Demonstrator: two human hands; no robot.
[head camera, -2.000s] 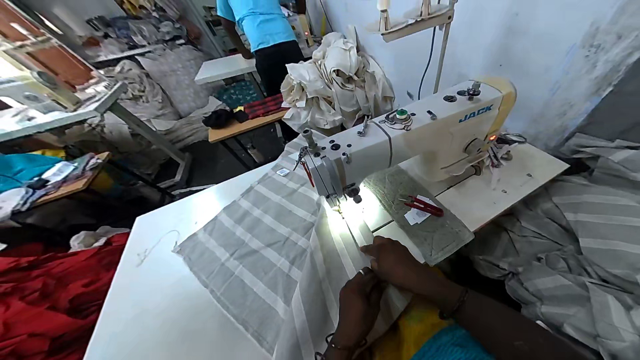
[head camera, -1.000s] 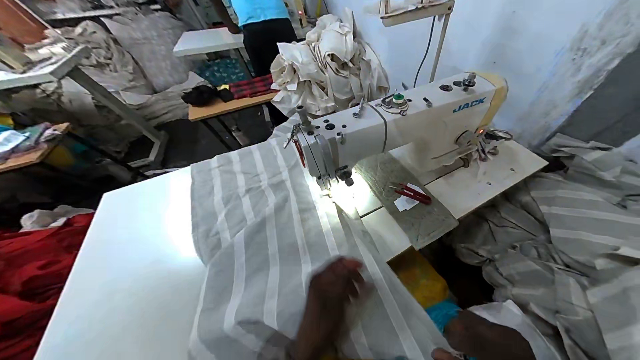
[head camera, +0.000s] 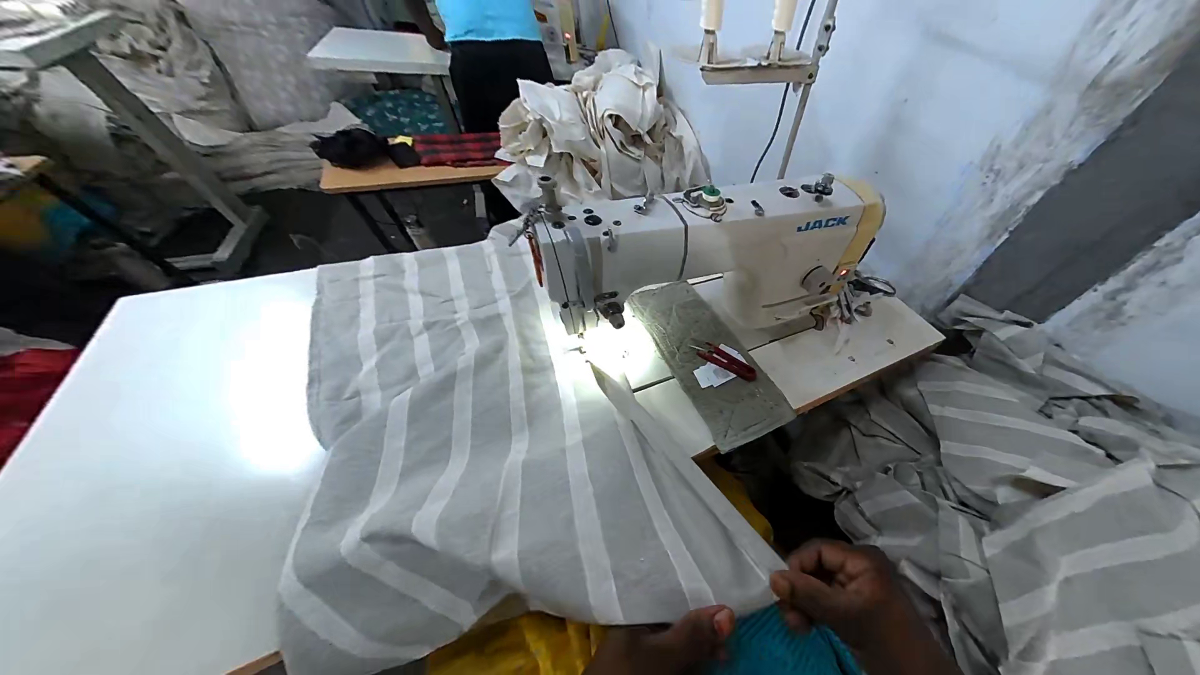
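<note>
Grey cloth with white stripes (head camera: 487, 441) lies over the white table and under the needle of a JACK sewing machine (head camera: 694, 244), whose lamp lights the seam area. The cloth's right edge is folded and runs from the presser foot down to my hands. My right hand (head camera: 834, 586) pinches the near right corner of that edge between thumb and fingers. Lower and to the left, my left hand (head camera: 661, 647) is at the near hem, thumb on top; its fingers are partly hidden below the cloth and the frame edge.
Red-handled thread snips (head camera: 727, 361) rest on a grey pad (head camera: 722, 375) right of the needle. More striped cloth (head camera: 1031, 487) is heaped at the right. Behind stand a pile of cream cloth (head camera: 600, 131), a wooden bench (head camera: 412, 176) and a person in a blue top (head camera: 489, 21).
Both hands were together on the cloth near the needle two seconds ago; now they are at its near edge, toward my body. The cloth is spread differently on the table. The view has shifted.
</note>
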